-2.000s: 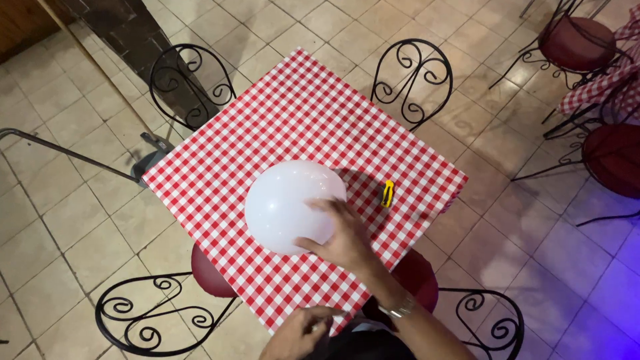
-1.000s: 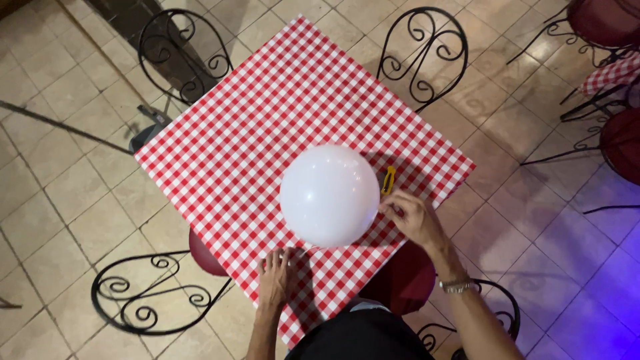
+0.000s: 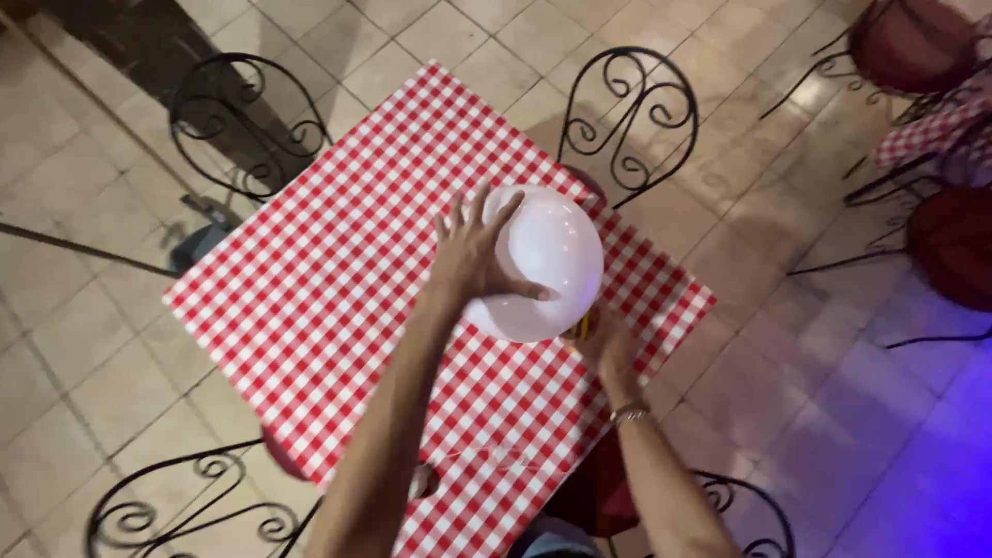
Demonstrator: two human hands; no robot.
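Note:
A white inflated balloon (image 3: 550, 248) is over the right half of a table covered by a red-and-white checked tablecloth (image 3: 325, 310). My left hand (image 3: 477, 256) lies spread against the balloon's left side, fingers up and thumb across its front. Just below the balloon's lower right edge, my right hand (image 3: 604, 341) is curled around a yellow-and-black tool (image 3: 583, 325), which looks like a utility knife; the fingers are blurred and partly behind the balloon. A small brownish object (image 3: 424, 480) lies near the table's lower edge beside my left forearm, with a faint clear strand or film (image 3: 504, 457) to its right.
Black wrought-iron chairs stand around the table, one at the upper left (image 3: 248, 128), one at the upper right (image 3: 628, 124) and one at the lower left (image 3: 201, 504). More dark red seats (image 3: 914, 46) and another checked table (image 3: 922, 132) are at the far right.
My left hand has moved up from the near table edge onto the balloon. The yellow tool lay on the cloth before; my right hand is now around it.

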